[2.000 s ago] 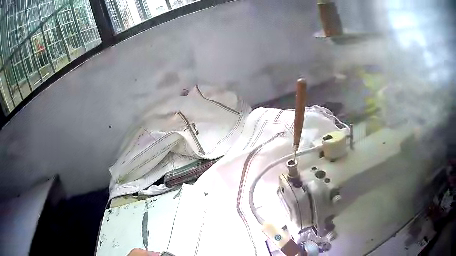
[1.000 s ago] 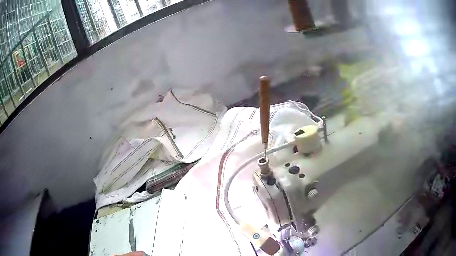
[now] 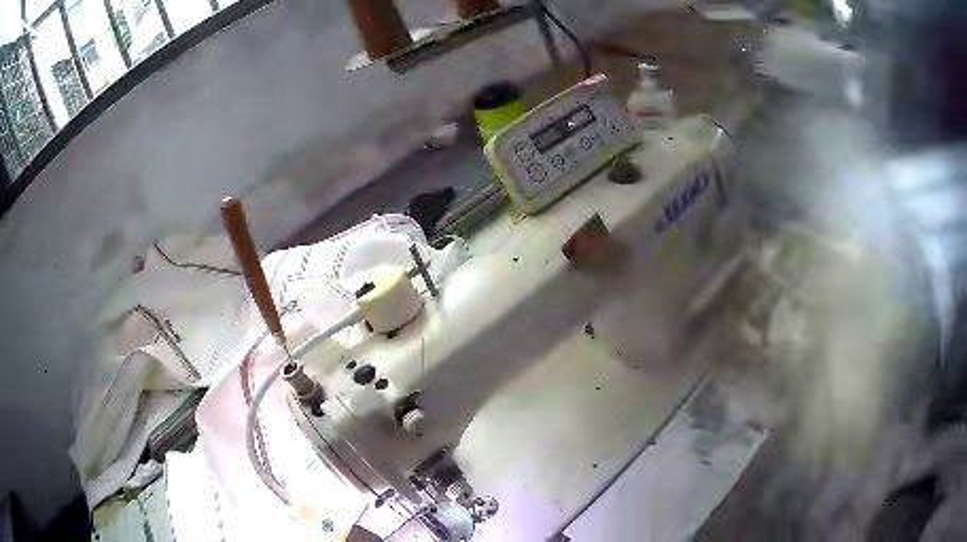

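Observation:
The cream sewing machine head [image 3: 509, 307] runs from lower centre to upper right. White cloth with dark double stitch lines [image 3: 228, 408] lies behind and left of its left end. A tool with a brown-orange handle [image 3: 250, 265] stands tilted in the socket on the head. The lamp's round cream housing [image 3: 390, 300] sits on top, its white neck bending down to the left. Tension knobs [image 3: 458, 491] show at the bottom. Neither of my hands is in view; the needle area is cut off by the lower edge.
A control panel [image 3: 560, 143] stands on the arm, with a small bottle [image 3: 649, 97] behind it. Brown thread cones [image 3: 379, 26] are on a stand at the top. A brown patch [image 3: 585, 241] is on the arm. The right side is blurred.
The view has swung right, so the machine head now lies further left and the control panel shows. The fingertips seen earlier at the bottom edge are out of view.

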